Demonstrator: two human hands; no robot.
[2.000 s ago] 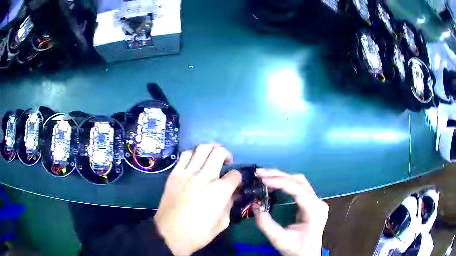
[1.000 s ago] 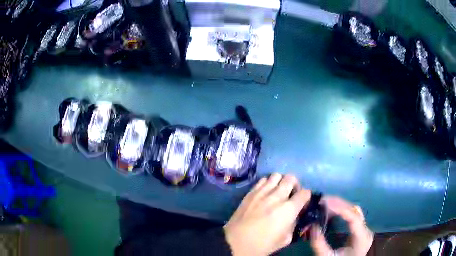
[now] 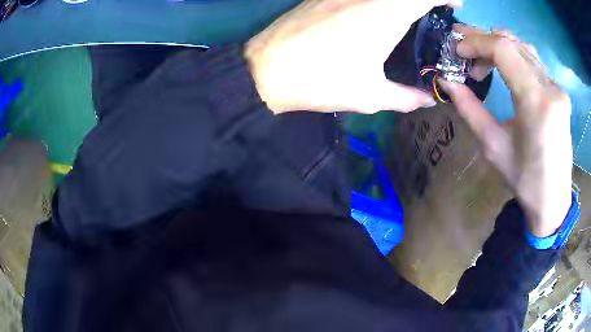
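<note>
A round black housing (image 3: 405,59) is at the upper right of the view, held off the bench near its front edge. Its pale circuit board (image 3: 455,55) faces up, with thin red and yellow wire leads (image 3: 437,87) curling at the board's lower left. My left hand (image 3: 337,58) grips the housing from the left, thumb along its lower side. My right hand (image 3: 518,97) has its thumb and a fingertip on the board near the wires. Whether it pinches a wire end or connector is too small to tell.
The green bench (image 3: 162,29) crosses the top, its curved edge in front of me. A blue stool (image 3: 379,220) and a brown cardboard box (image 3: 440,194) are below. A blue wristband (image 3: 557,227) is on my right wrist. White items are blurred at the lower right.
The view has tilted down towards my lap, so the row of units and the screw feeder are out of view. The board in the held housing now faces the camera more.
</note>
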